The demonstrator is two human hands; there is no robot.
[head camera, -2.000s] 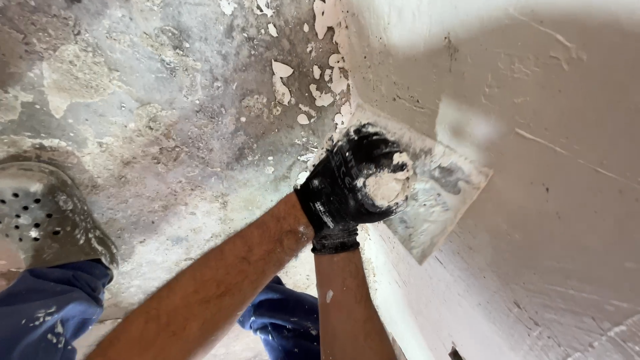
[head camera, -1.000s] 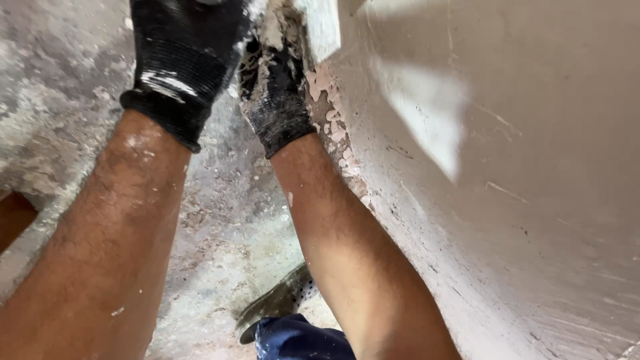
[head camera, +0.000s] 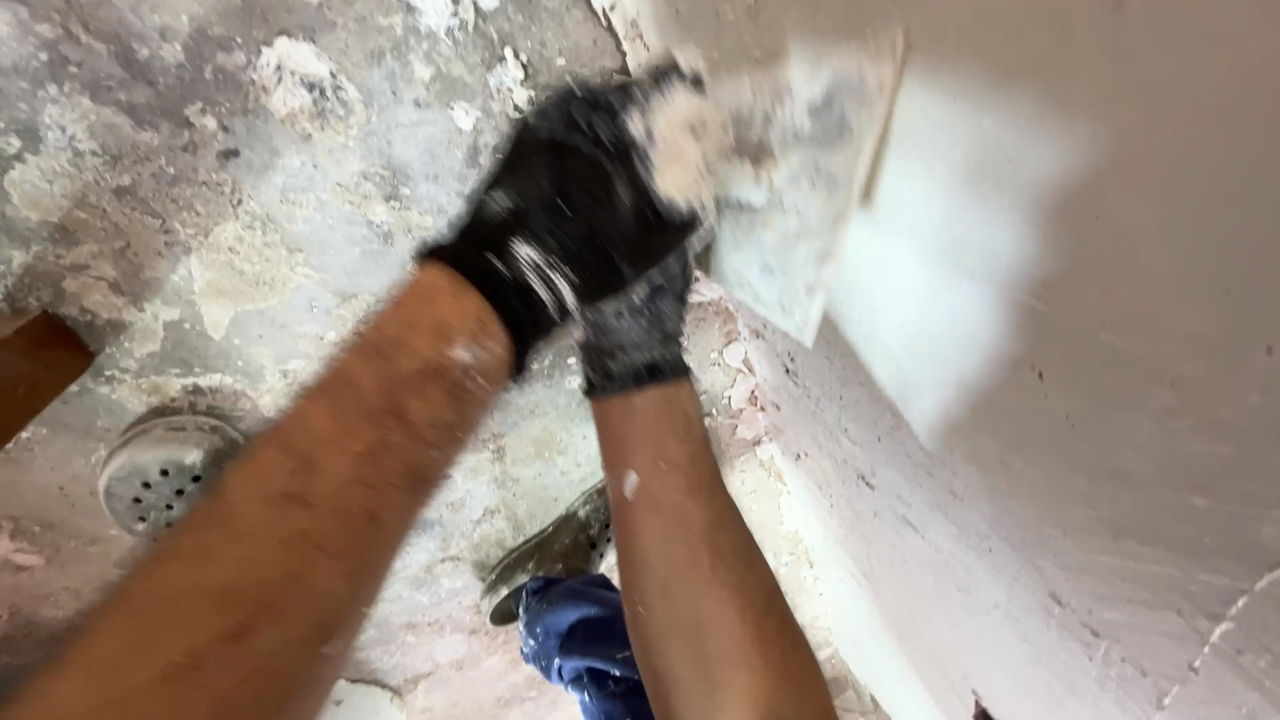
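My left hand (head camera: 590, 190), in a black glove streaked with white, lies over my right hand at a flat plastering trowel (head camera: 790, 190). Motion blur hides what its fingers grip. Below it shows the cuff of my right hand (head camera: 640, 330), in a grey-smeared black glove; its fingers are covered by the left hand and the tool. Beige plaster-like material (head camera: 685, 140) sits at the trowel's handle area, beside the left fingers. The trowel's smeared, squarish plate lies against or close to the painted wall (head camera: 1130, 300), with a bright patch beside it.
Rough, splattered floor (head camera: 250, 200) spreads at left, with flaking plaster along the wall's base (head camera: 745, 390). A perforated clog (head camera: 170, 475) and another shoe (head camera: 550, 550) under a blue trouser leg stand below. A brown object (head camera: 35, 370) juts in at the left edge.
One second ago my hands were at the top of the view with only a corner of the plate showing; now both are lower and the plate is in view. The view has shifted.
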